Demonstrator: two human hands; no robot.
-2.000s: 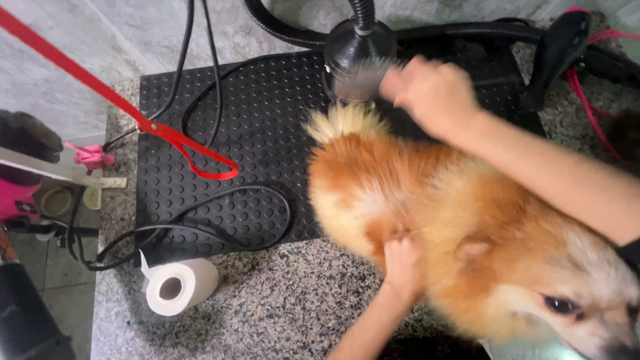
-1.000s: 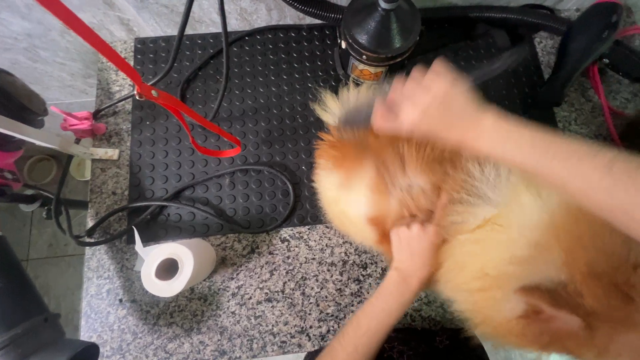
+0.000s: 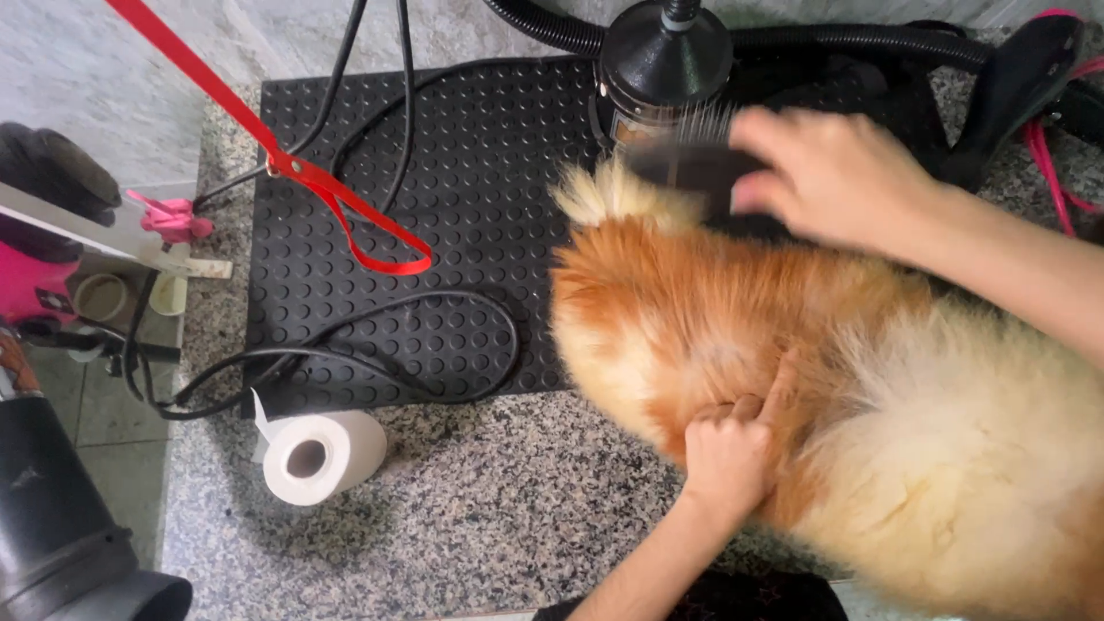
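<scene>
A fluffy orange and cream dog (image 3: 716, 319) stands at the right on the black studded rubber mat (image 3: 328, 216) and granite counter, its head out of view. My left hand (image 3: 733, 440) presses into the fur of its flank, fingers mostly curled, one finger pointing up the coat. Above the dog's rump my right hand (image 3: 819, 172) is shut on a dark pin brush (image 3: 690, 159), blurred by motion, with its pins facing up. The brush is close to the pale tail (image 3: 621, 194); whether it touches cannot be told.
A black dryer nozzle with a hose (image 3: 664, 60) stands behind the tail. A red leash (image 3: 345, 198) hangs over the mat, where a black cable (image 3: 509, 336) loops. A paper roll (image 3: 323, 457) lies on the granite counter (image 3: 500, 492). A black hose dryer part (image 3: 69, 517) is lower left.
The dog's head, in view two seconds ago, has gone out of view at the lower right. My right hand has kept moving with the brush near the tail; my left hand stays on the flank.
</scene>
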